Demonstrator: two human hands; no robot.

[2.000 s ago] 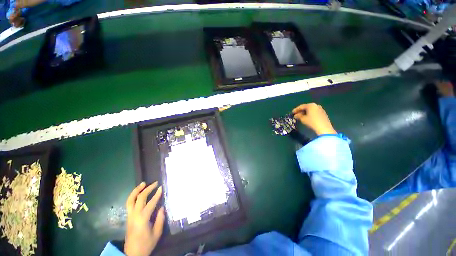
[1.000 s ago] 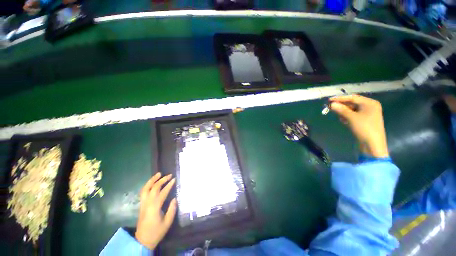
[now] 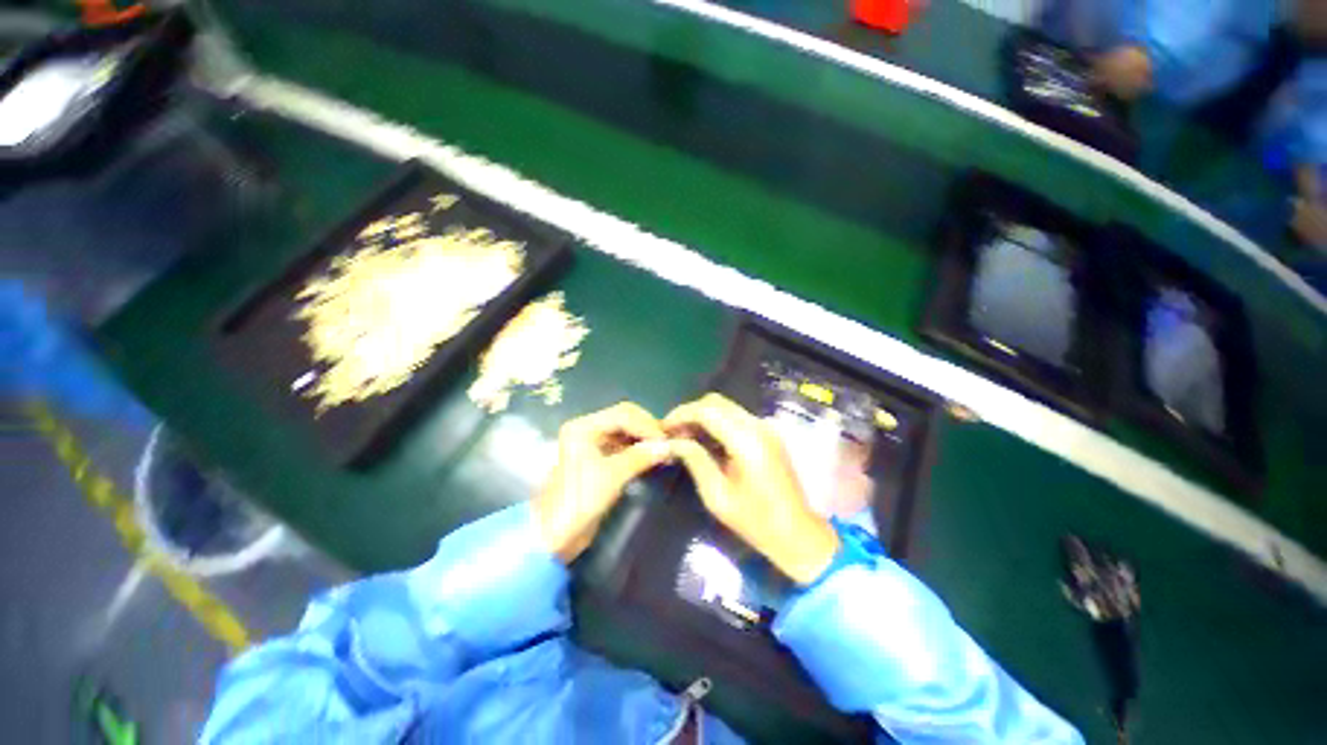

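My left hand [image 3: 590,473] and my right hand [image 3: 750,473] meet fingertip to fingertip above the left side of the black assembly tray. Their fingers are pinched together on a small part that is almost wholly hidden and blurred. The open tablet unit [image 3: 815,437] lies in the assembly tray [image 3: 914,488], partly covered by my right hand and sleeve. Its board end with a yellow patch faces the white rail. The module pile [image 3: 1102,585], small and dark with a black tail, lies on the bench at the right.
A black parts tray [image 3: 349,444] of pale slivers [image 3: 408,306] is at the left, with a loose pale heap [image 3: 531,352] beside it. Beyond the white rail [image 3: 640,248] are two trayed tablets [image 3: 1023,284] [image 3: 1182,357]. Another person's hand [image 3: 1122,70] shows at the top right.
The view has swung left and tilted. My right hand has come from beyond the module pile with its small part to meet my left hand, which has left the tray's edge and closed its fingers.
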